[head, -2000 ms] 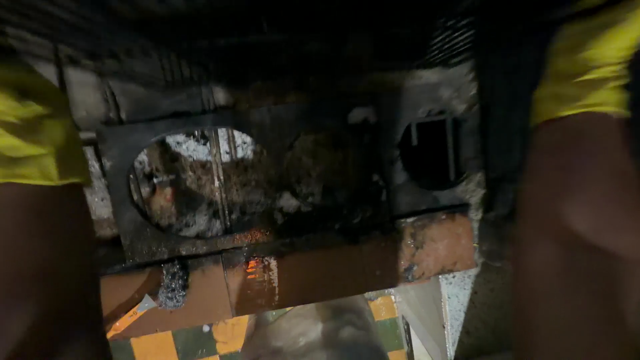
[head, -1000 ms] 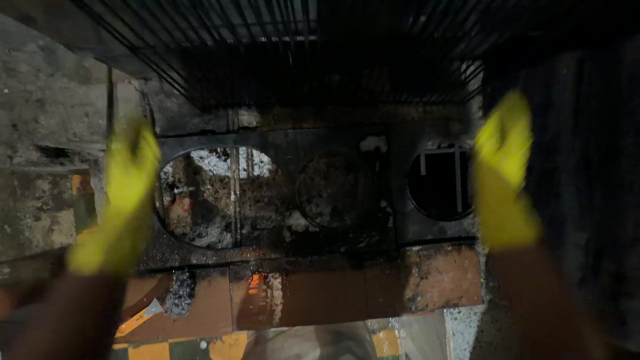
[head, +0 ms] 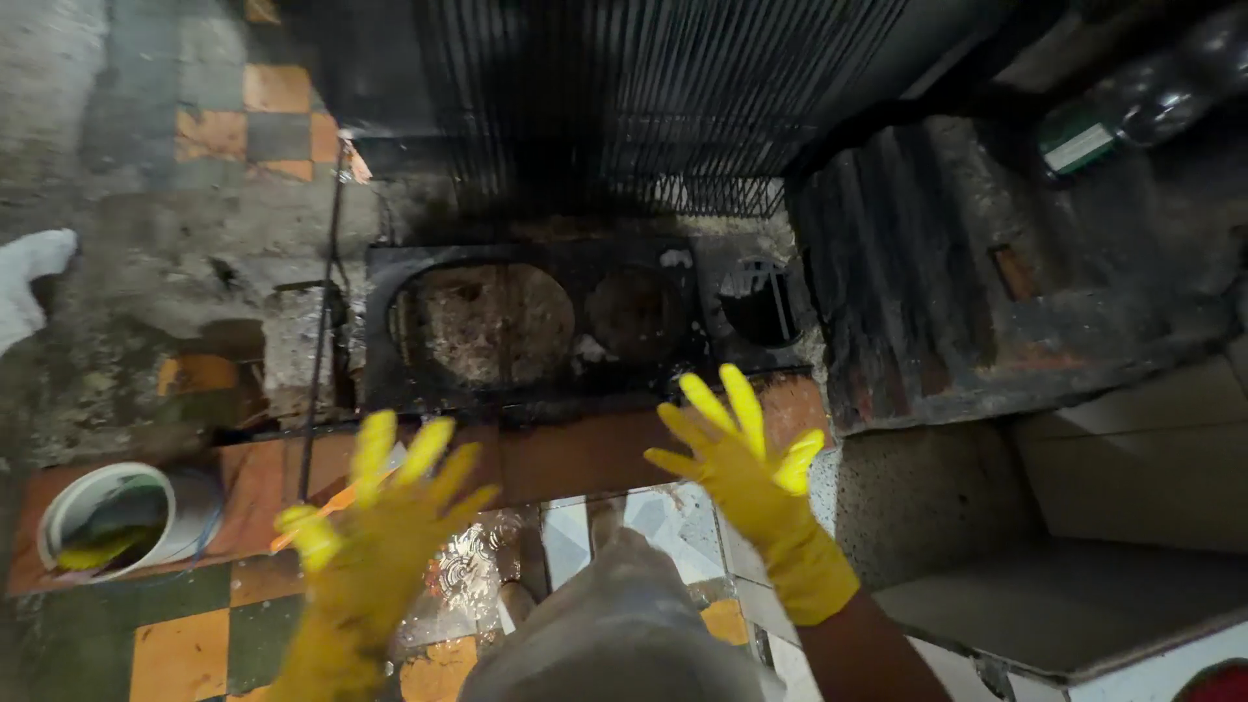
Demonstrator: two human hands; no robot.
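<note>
My left hand (head: 375, 526), in a yellow rubber glove, has its fingers spread and holds nothing. It hovers over the terracotta-tiled ledge (head: 575, 458), partly covering an orange-handled tool (head: 336, 504) that lies there. My right hand (head: 746, 468), gloved the same way, is also spread and holds nothing, above the ledge's right part. Beyond both hands lies a blackened stove plate (head: 468, 402) with a large oval opening (head: 497, 322) and a smaller round one (head: 639, 314). To its right is another round opening (head: 762, 307), with pale bars inside.
A white bucket (head: 190, 517) with dark contents and something yellow in it stands at the left of the ledge. A black metal rack (head: 624, 97) rises behind the stove. Dark corrugated sheet (head: 897, 292) and a clear plastic bottle (head: 1121, 122) are at the right. A thin rod (head: 324, 341) stands left of the plate.
Both gloved hands have come down from the sides of the stove to over its front ledge, fingers now spread. The view has shifted and shows more on both sides.
</note>
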